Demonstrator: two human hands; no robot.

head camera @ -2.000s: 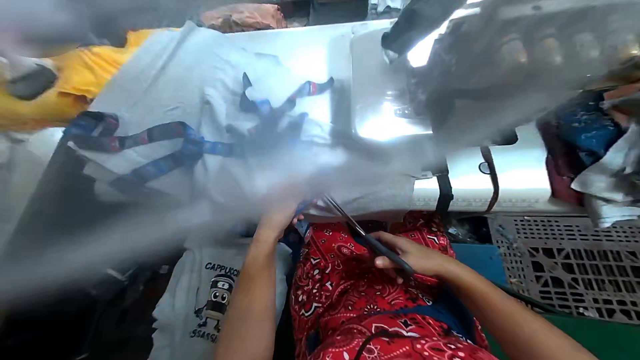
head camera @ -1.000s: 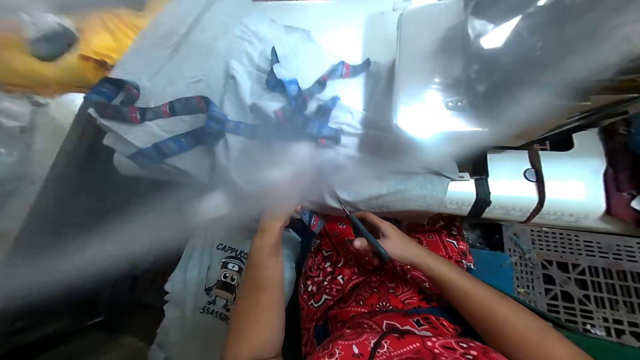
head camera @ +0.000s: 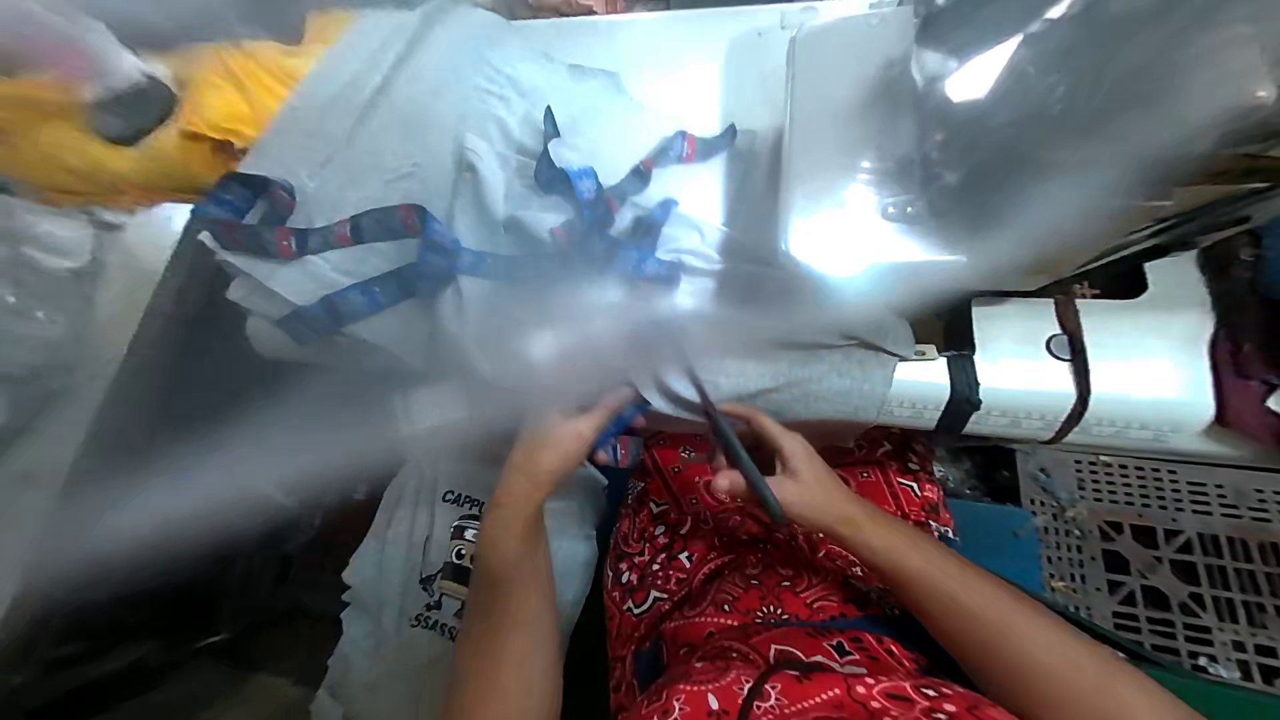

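Note:
My left hand (head camera: 562,446) pinches a dark blue, red-marked fabric strip (head camera: 618,440) at the near edge of the work surface. Close by on its right, my right hand (head camera: 775,470) grips a long dark-handled tool, probably scissors (head camera: 742,462), whose tips point up and away. A hazy blur hides the tips and part of the left fingers. Beyond the hands, more patterned strips (head camera: 370,228) lie tangled over pale grey fabric (head camera: 400,120). A printed light garment (head camera: 400,590) hangs down beside my left forearm.
A white sewing machine bed, it seems, with dark straps (head camera: 1072,365) extends to the right. Yellow cloth (head camera: 230,100) lies at the upper left. A grey plastic crate (head camera: 1180,550) stands at the lower right, next to red bandana-patterned cloth (head camera: 700,570) over my lap. A blurred band crosses the view.
Both hands stay close together near the table edge, still holding the strip and the tool. The tool has tilted more upright than two seconds ago. The view has shifted somewhat.

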